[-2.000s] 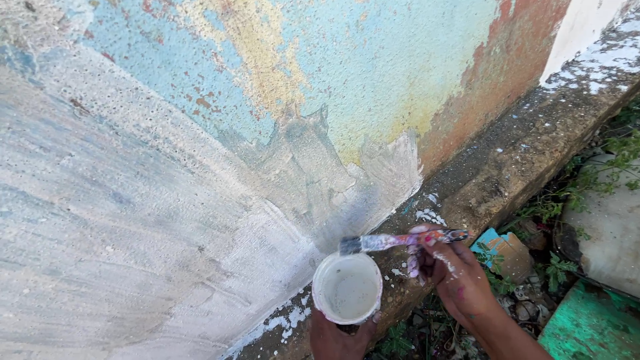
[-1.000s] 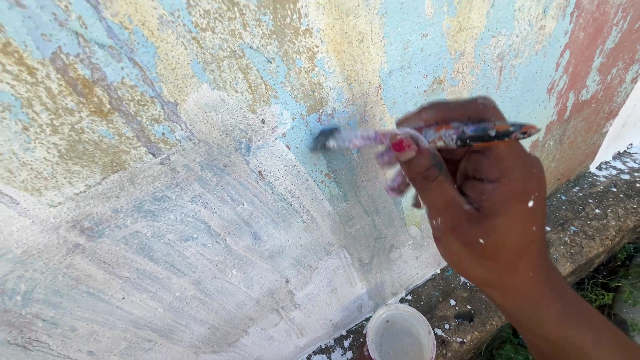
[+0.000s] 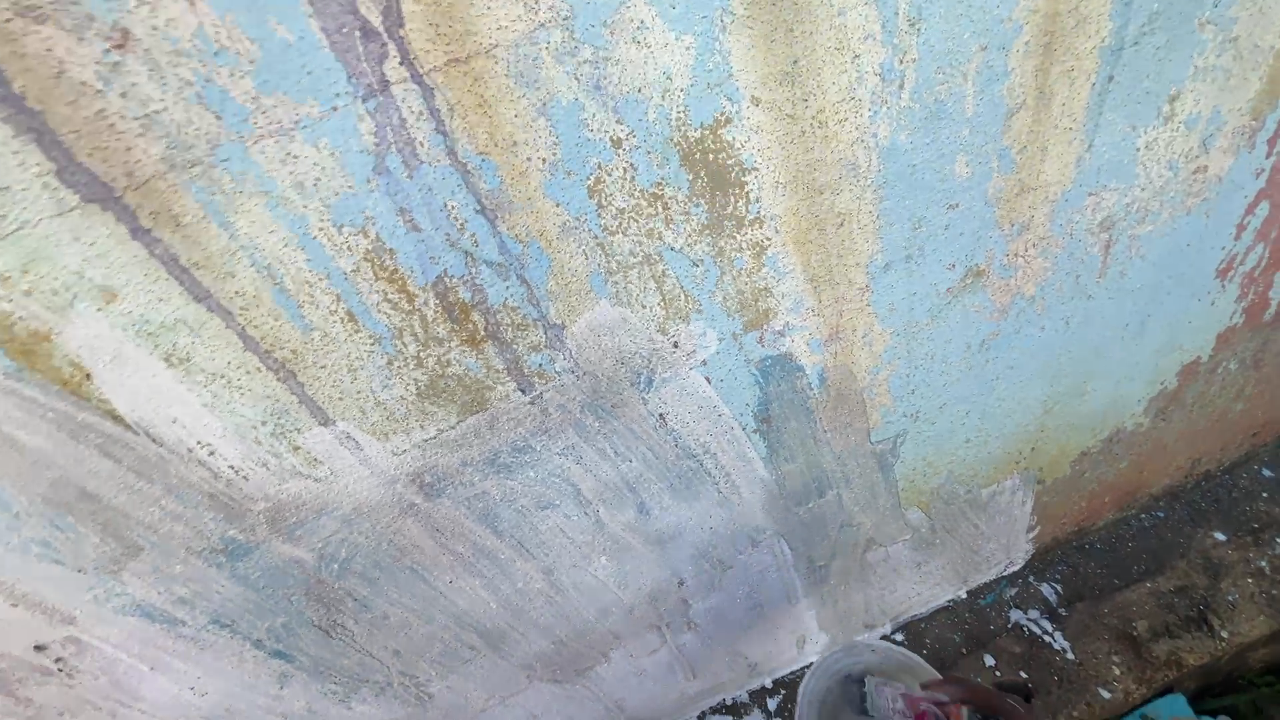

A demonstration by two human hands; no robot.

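Note:
A round whitish plastic tub (image 3: 845, 675) stands out at the bottom edge, partly cut off by the frame. Inside its rim is a paint-smeared brush (image 3: 895, 700), its bristles hidden. The fingers of my right hand (image 3: 985, 697) are at the brush's handle, closed on it; the rest of that hand is outside the view. My left hand is not seen. Above the tub, greyish-white paint (image 3: 600, 520) covers the lower wall, with a darker, wet-looking strip (image 3: 790, 430) reaching up over the blue.
The rough wall (image 3: 960, 200) has peeling blue, cream and brown paint, with dark drip stains at the upper left. A dirty concrete ledge (image 3: 1130, 600) spotted with white paint runs along its foot. A turquoise object (image 3: 1165, 708) shows at the bottom right.
My right hand has moved from the wall down to the tub with the brush. The wet-looking strip reaches higher than two seconds ago. The view has shifted strongly over the wall.

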